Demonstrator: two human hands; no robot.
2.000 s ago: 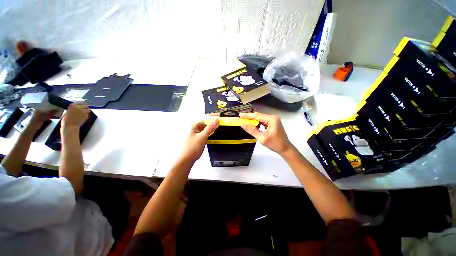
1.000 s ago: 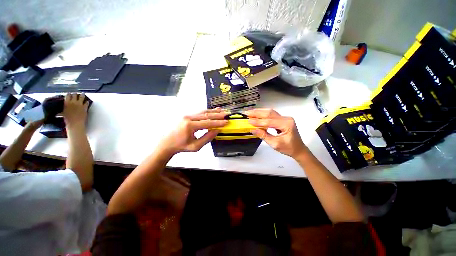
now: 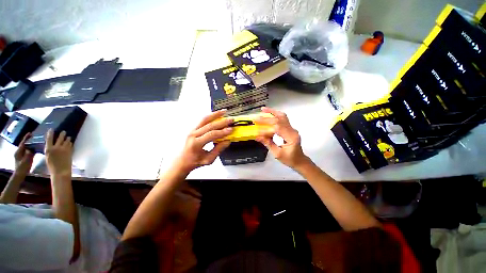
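A printed outer carton (image 3: pixel 243 153) stands on the table in front of me, with its yellow flap end up. A black slot or tab shows in the middle of the yellow top. My left hand (image 3: pixel 207 139) grips the left side of the yellow end, fingers on top and thumb below. My right hand (image 3: pixel 281 139) grips the right side in the same way. The fingers cover both ends of the flap. Behind it lies a low pile of flattened cartons (image 3: pixel 237 90), with one printed carton (image 3: pixel 258 57) lying tilted across it.
Packed cartons (image 3: pixel 391 136) form a stepped stack at right. A clear plastic bag (image 3: pixel 314 50) sits on a black bag behind. An orange-and-black object (image 3: pixel 372 42) is at back right. At left, a neighbour's hands (image 3: pixel 57 152) hold a black box (image 3: pixel 66 121) near a black strip (image 3: pixel 152 84).
The yellow flap has folded down over the carton's top, and my hands have shifted from its raised edge to the carton's sides. The neighbour's black box has been turned. The view has shifted.
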